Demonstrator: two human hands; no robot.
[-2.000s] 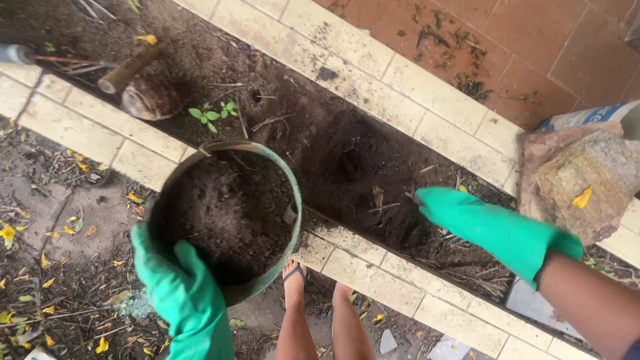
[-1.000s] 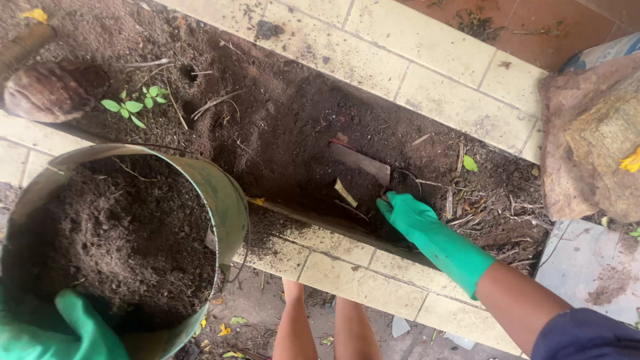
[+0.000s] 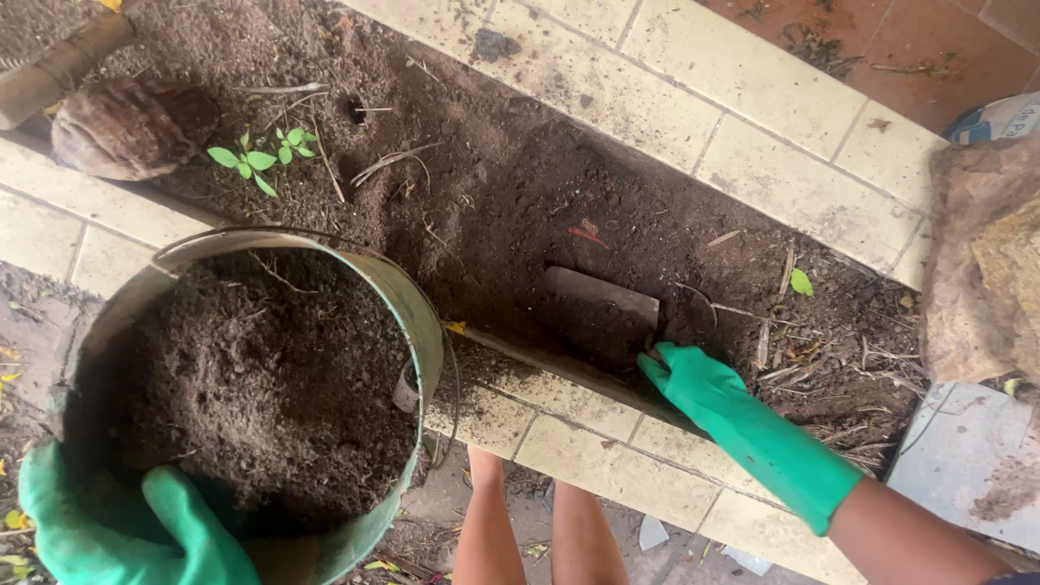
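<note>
My left hand [image 3: 134, 524], in a green rubber glove, grips the near left rim of a worn pale-green metal bucket [image 3: 422, 325], its thumb inside. Loose dark soil [image 3: 276, 382] fills much of the bucket. My right hand [image 3: 691, 378], gloved the same way, is closed on the handle end of a garden trowel [image 3: 605, 296]; the handle is mostly hidden by the fingers. The trowel's blade lies in a hollow in the dark soil of a long planter bed [image 3: 504, 211], pointing left.
Cream tiled ledges [image 3: 601, 89] border the bed. At the upper left lie a brown husk-like lump [image 3: 134, 126] and a wooden handle [image 3: 65, 65], near a small green seedling [image 3: 256, 162]. A rough stone [image 3: 1003, 260] and a grey slab [image 3: 967, 463] are at the right.
The view has moved closer to the bed since the first frame. The trowel blade, plain one second ago with a pale strip beside it, now sits partly in soil, and that strip no longer shows.
</note>
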